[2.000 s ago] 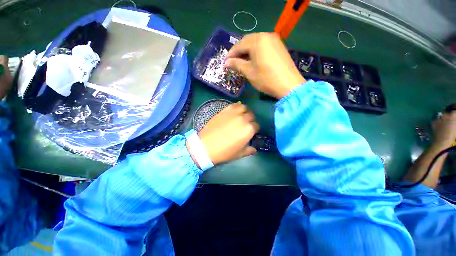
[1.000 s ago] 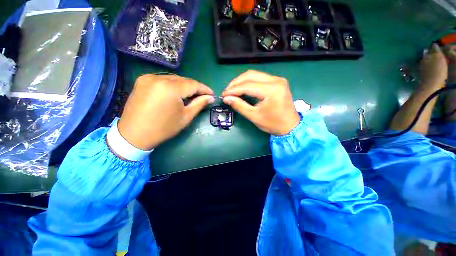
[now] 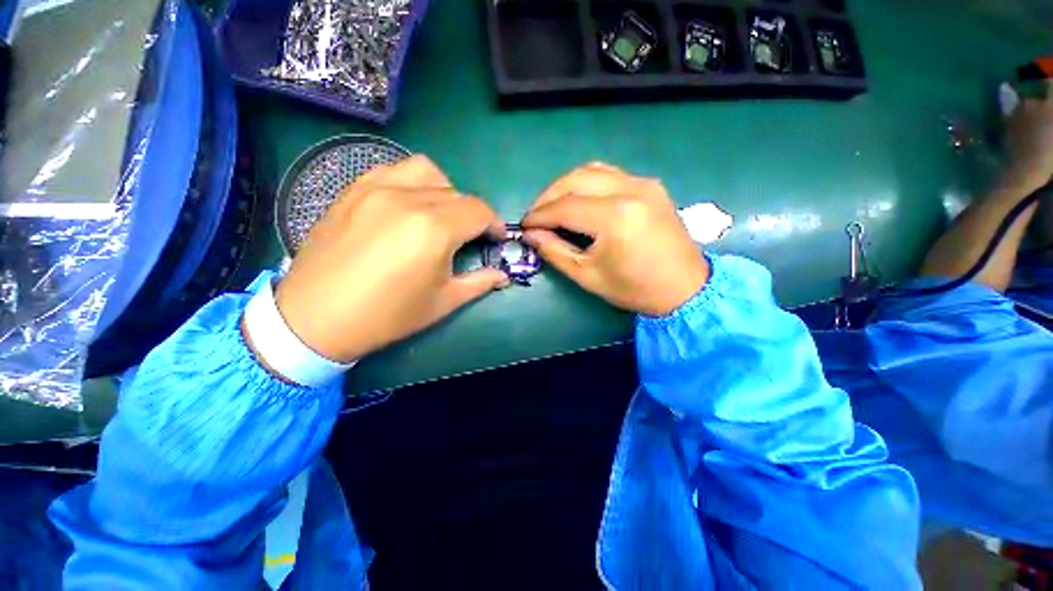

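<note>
A small dark squarish device housing (image 3: 518, 261) with shiny parts inside lies on the green bench near its front edge. My left hand (image 3: 387, 256) holds the housing's left side between thumb and fingers. My right hand (image 3: 618, 237) has thumb and index finger pinched together at the housing's upper right edge. A small dark or metal part seems to be between the fingertips there, too small to tell. The fingertips of both hands nearly meet and hide the housing's upper edge.
A round speckled screw tray (image 3: 303, 191) is partly behind my left hand. A purple bin (image 3: 381, 104) of silver parts and a black compartment tray (image 3: 681, 90) stand behind. A blue disc (image 3: 173, 231) is left. A paper scrap (image 3: 706, 223), a binder clip (image 3: 854, 277) and another person's arm (image 3: 981, 237) are right.
My hands came together in front a second ago. Now my left fingers have lowered onto the housing and my right fingertips have moved down to its upper edge. The view has shifted slightly.
</note>
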